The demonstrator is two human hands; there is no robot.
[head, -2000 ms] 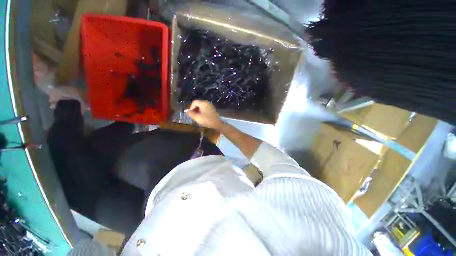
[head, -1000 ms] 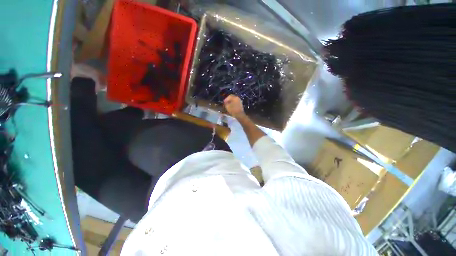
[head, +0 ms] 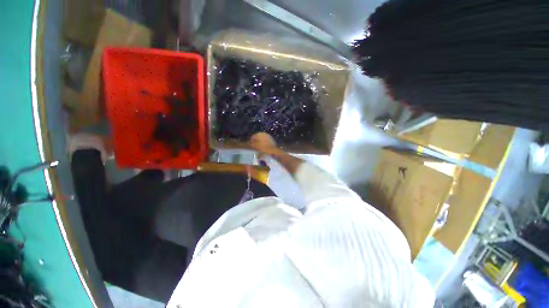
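Note:
My right hand (head: pixel 263 142) is small and blurred at the near edge of the brown, plastic-lined carton (head: pixel 338 114). The fingers look curled, but I cannot tell if they hold anything. Black parts with shiny bits (head: pixel 265 102) fill much of the carton. A shallow red perforated basket (head: pixel 129 108) stands beside it, with dark parts (head: pixel 171 126) mostly on its right side. My left hand is not in view.
The green bench top (head: pixel 18 108) runs down the left edge, with dark cables (head: pixel 18 264) on it. A dense bunch of straight black cables (head: pixel 457 60) hangs at upper right. Cardboard boxes (head: pixel 409 192) stand at right. Something blue (head: pixel 533 289) shows at lower right.
The camera view has shifted and turned, so the basket and carton appear moved in the frame. My right hand remains near the carton's near edge; the pale tip at its fingers two seconds ago no longer shows.

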